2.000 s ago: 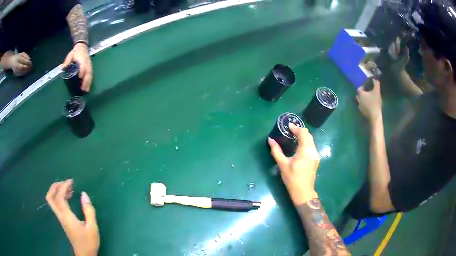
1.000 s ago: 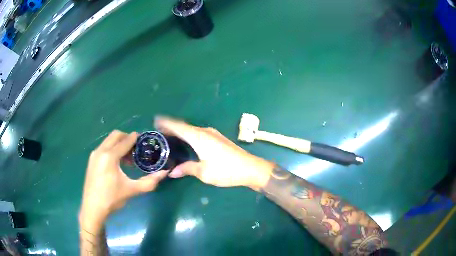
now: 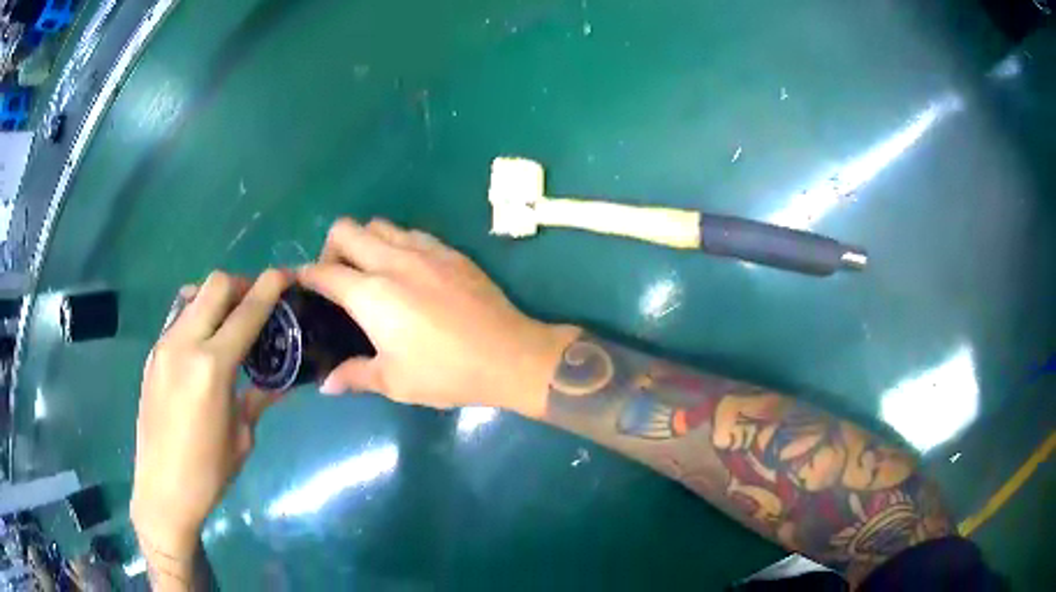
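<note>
A black cylindrical housing lies tilted between my hands, its round patterned end face turned left toward my left palm. My right hand grips the housing's body from the right, thumb below and fingers over the top. My left hand is curled at the patterned end, with its fingertips at the upper rim. The mallet lies on the green surface beyond my right forearm, its cream head to the left and its black grip to the right.
Two dark cylinders stand or lie at the far left, the upper one and the lower one. A pale metal edge rail curves along the left. A dark object is cut off at the top right. A yellow floor line shows at lower right.
The view has shifted. The housing has turned from showing its patterned face upward to lying tilted with that face to the left. My right hand now covers more of its body.
</note>
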